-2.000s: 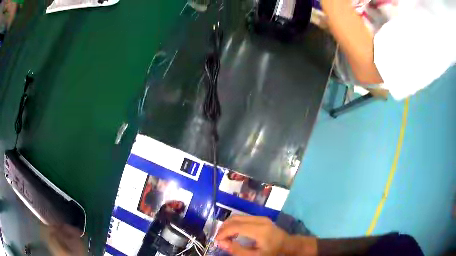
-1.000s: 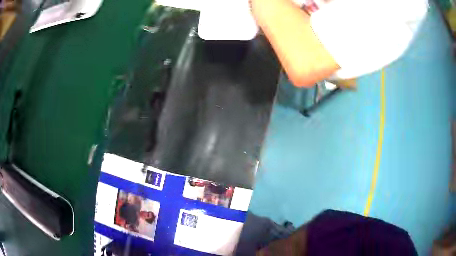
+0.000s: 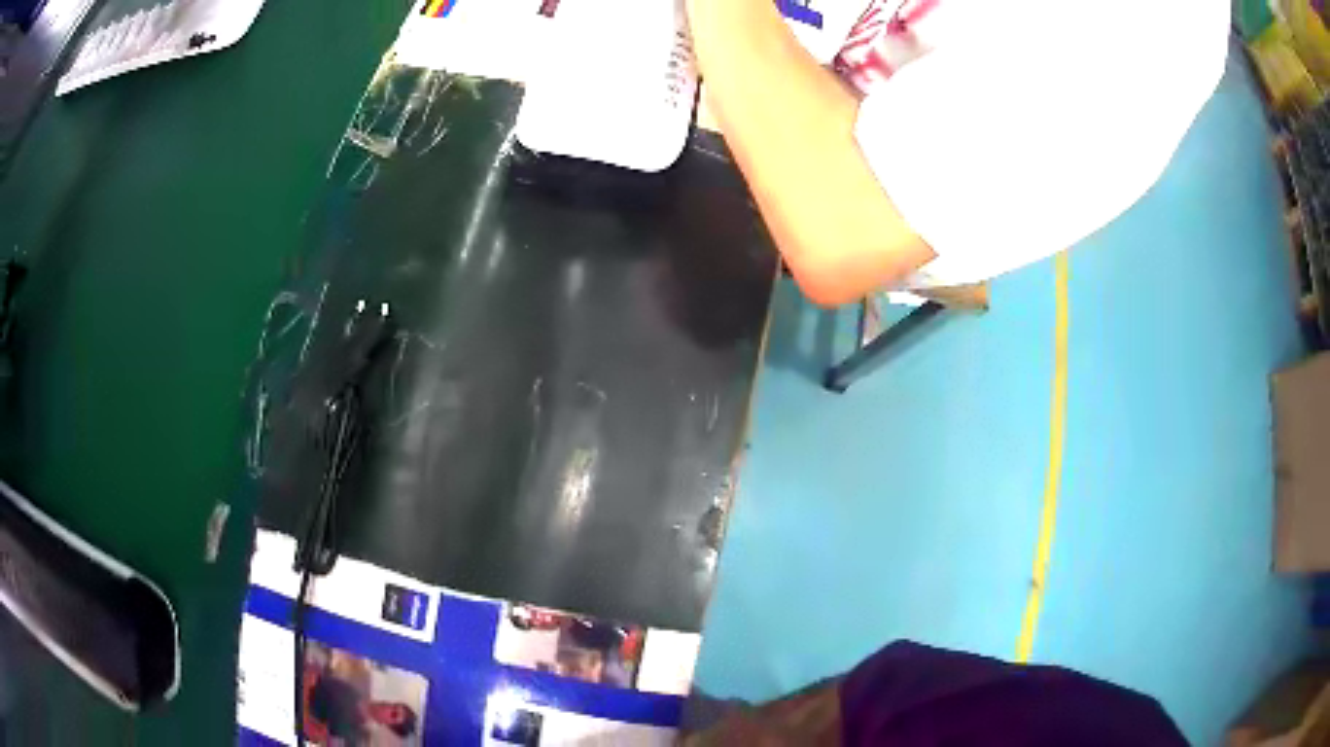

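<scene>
A black power cord lies in a folded bundle on the dark bench, its two plug pins pointing away from me. Its single strand runs down over the printed mat and out at the bottom edge. The black housing is not in view. Part of my right forearm and a dark sleeve show at the bottom edge, but my right hand is cut off. My left hand is not in view.
A dark unit with a pale rim lies on the green surface at left. A white cover lies at the far bench end beside another person's bare arm. A stool leg stands on the blue floor.
The black housing, wires and my right hand have left the view at the bottom. The cord bundle now lies further left and lower in view. A white cover has appeared at the far end.
</scene>
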